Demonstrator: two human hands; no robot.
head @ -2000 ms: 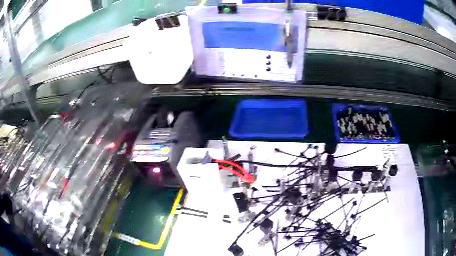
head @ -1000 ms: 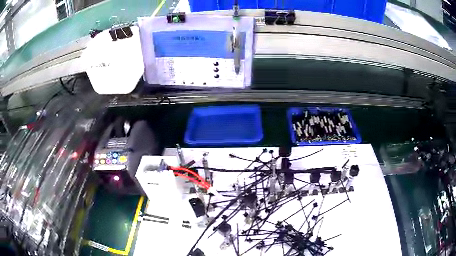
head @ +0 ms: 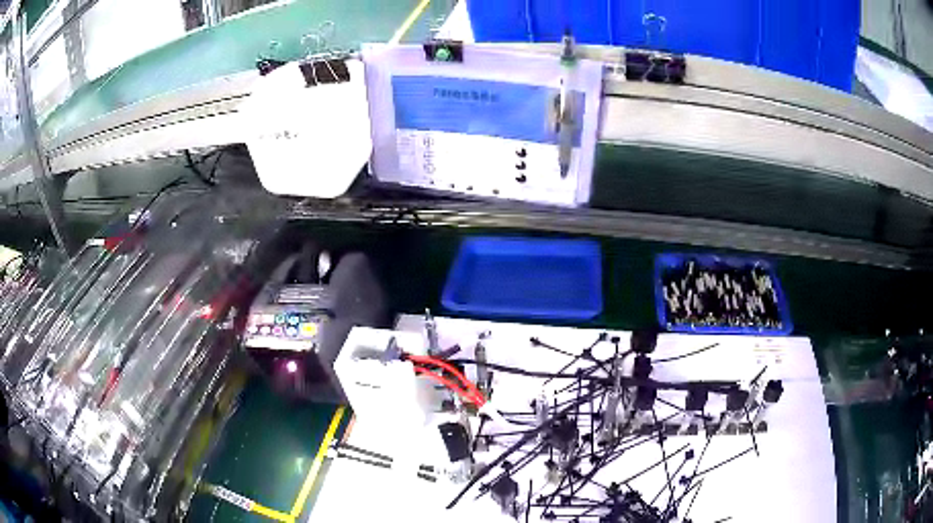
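Note:
Neither of my hands is in the picture. Thin black cable sub-assemblies (head: pixel 558 434) with small black blocks lie loosely piled on the white work sheet (head: pixel 798 449). The white fixture (head: pixel 381 393) stands at the sheet's left, with red leads (head: pixel 447 376) curving to the right from its top. Several metal pieces stand beside it. Behind the sheet, the left blue tray (head: pixel 524 278) holds nothing visible. The right blue tray (head: pixel 722 296) is full of small silver and black parts.
A dark device with coloured buttons (head: pixel 281 327) stands left of the fixture. Shiny clear plastic trays (head: pixel 113 358) are stacked at the left, more at the right edge. A white container (head: pixel 309 138) and an instruction sheet (head: pixel 481 128) hang on the rail. A blue bin (head: pixel 665 36) is behind.
The camera view has swung left, then back right, and tilted up a little, so the bench shows lower and less of the pile's near end is visible. No object has visibly moved.

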